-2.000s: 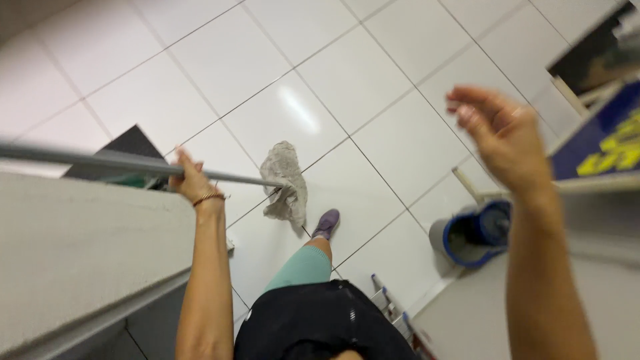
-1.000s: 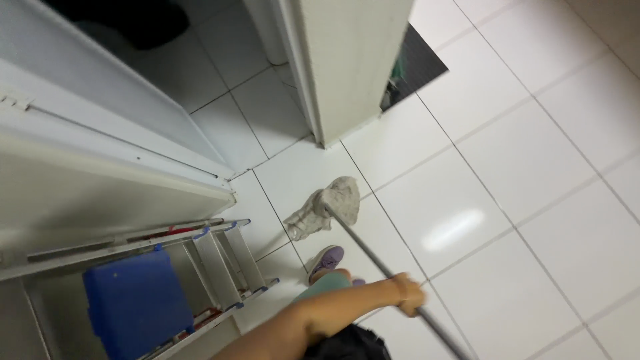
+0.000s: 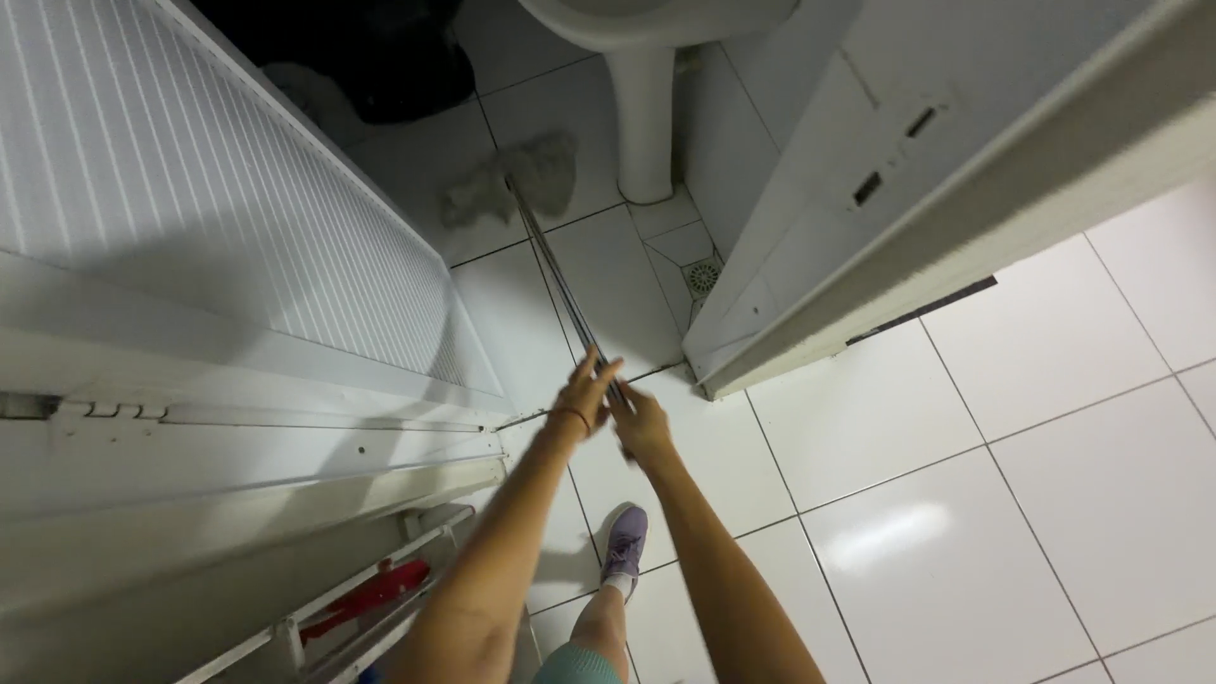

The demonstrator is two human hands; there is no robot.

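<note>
Both of my hands are on the long handle [image 3: 559,275] of a floor mop. My left hand [image 3: 583,394], with a thin band at the wrist, is wrapped around it. Close beside it, nearer to me, my right hand [image 3: 642,425] grips the handle's end part. The handle runs forward through a doorway to a grey mop cloth [image 3: 518,180], which lies spread and slightly blurred on the white tiles inside the small room, left of a washbasin's pedestal.
The washbasin pedestal [image 3: 646,123] stands ahead, near a floor drain [image 3: 702,276]. A ribbed white door [image 3: 237,209] flanks the left, the door frame [image 3: 912,218] the right. An aluminium stepladder [image 3: 323,608] leans at lower left. Dark material [image 3: 380,57] lies beyond.
The mop cloth has moved from the tiles outside the doorway to the floor inside. Both my hands are now on the handle; two seconds ago my right hand was off it. The view has turned strongly.
</note>
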